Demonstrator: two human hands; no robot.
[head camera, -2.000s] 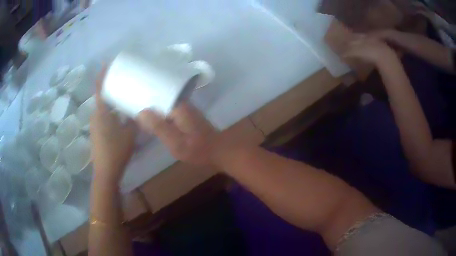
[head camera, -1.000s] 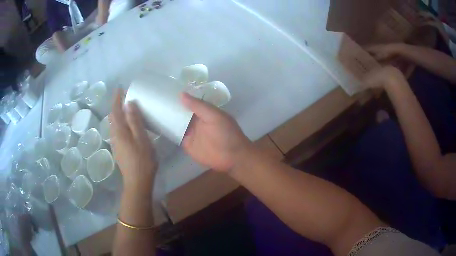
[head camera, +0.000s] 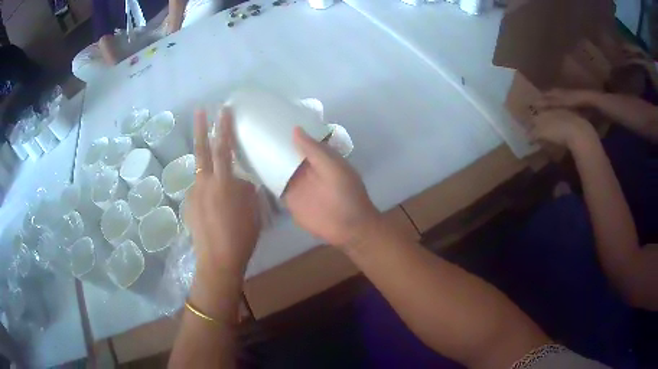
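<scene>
A white cup (head camera: 268, 135), slightly blurred, is held tilted above the table, its dark mouth edge toward my right hand. My right hand (head camera: 332, 191) grips it at the mouth end, thumb on the outside and the other fingers hidden behind or inside. My left hand (head camera: 224, 209) is at the cup's left side with two fingers stretched up; whether it touches the cup is not clear. Several white cups (head camera: 159, 229) stand in a group at the left, most with mouths up. Two more white cups (head camera: 338, 140) are partly hidden behind the held cup.
Clear crinkled bags (head camera: 43, 238) cover cups at the far left. Brown cardboard (head camera: 325, 252) runs along the table's near edge. A neighbouring person's hands (head camera: 563, 119) are at a brown carton (head camera: 548, 43) at right. Small coloured pieces (head camera: 245, 13) and another person's arms are at the far side.
The held cup and both hands have shifted right in view, and the cup is tilted more steeply. Two fingers of my left hand now point up apart. The whole view has shifted.
</scene>
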